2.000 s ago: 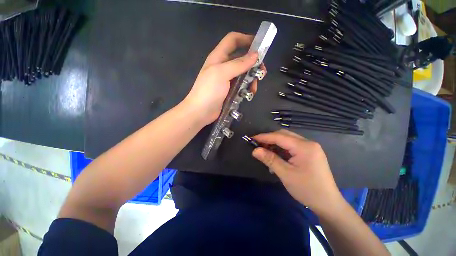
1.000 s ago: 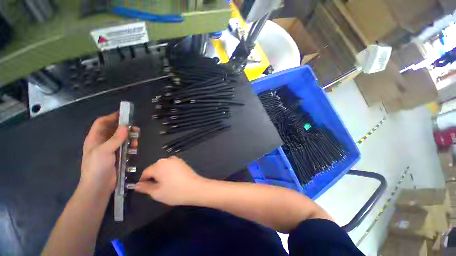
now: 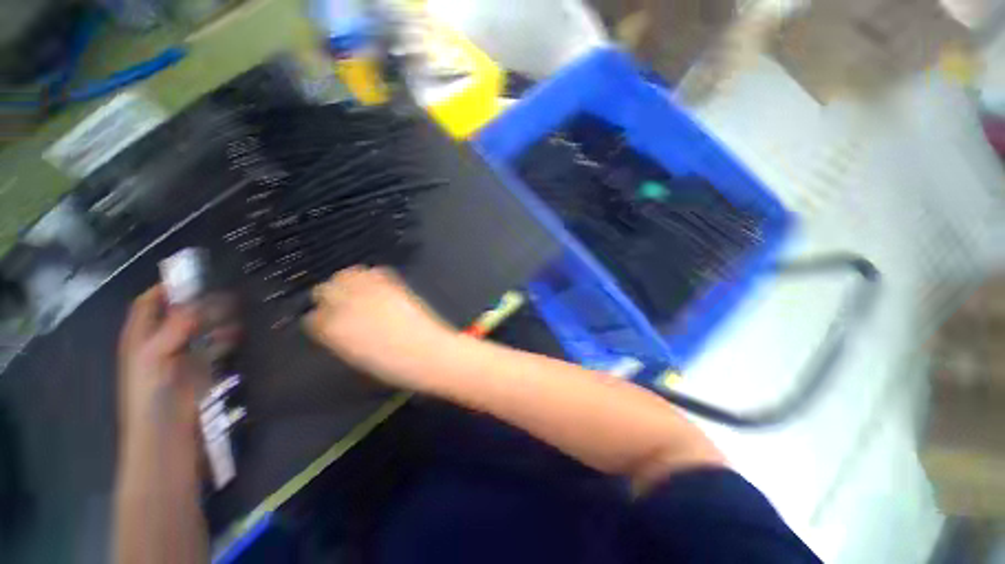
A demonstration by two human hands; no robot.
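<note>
The frame is blurred. My left hand (image 3: 163,347) is closed around the silver loading bar (image 3: 218,446), which is roughly upright in view at the left, its top end above my fingers. Small metal pieces stick out from the bar's right side. My right hand (image 3: 364,320) is to the right of the bar, over the near edge of the loose pile of black tubes (image 3: 342,182). Its fingers are bent together. A small dark thing shows at the fingertips, but blur hides whether it is held. The tubes' shiny tips point left.
A blue bin (image 3: 634,297) holding black pieces stands beyond the table's right edge, with a dark curved handle (image 3: 821,380) beside it. The green press platen (image 3: 237,50) with a white label (image 3: 105,132) is at upper left. A yellow item (image 3: 463,94) lies behind the pile.
The view has swung right. My right hand has moved away from the bar's lower metal piece to the near edge of the tube pile. My left hand still holds the bar.
</note>
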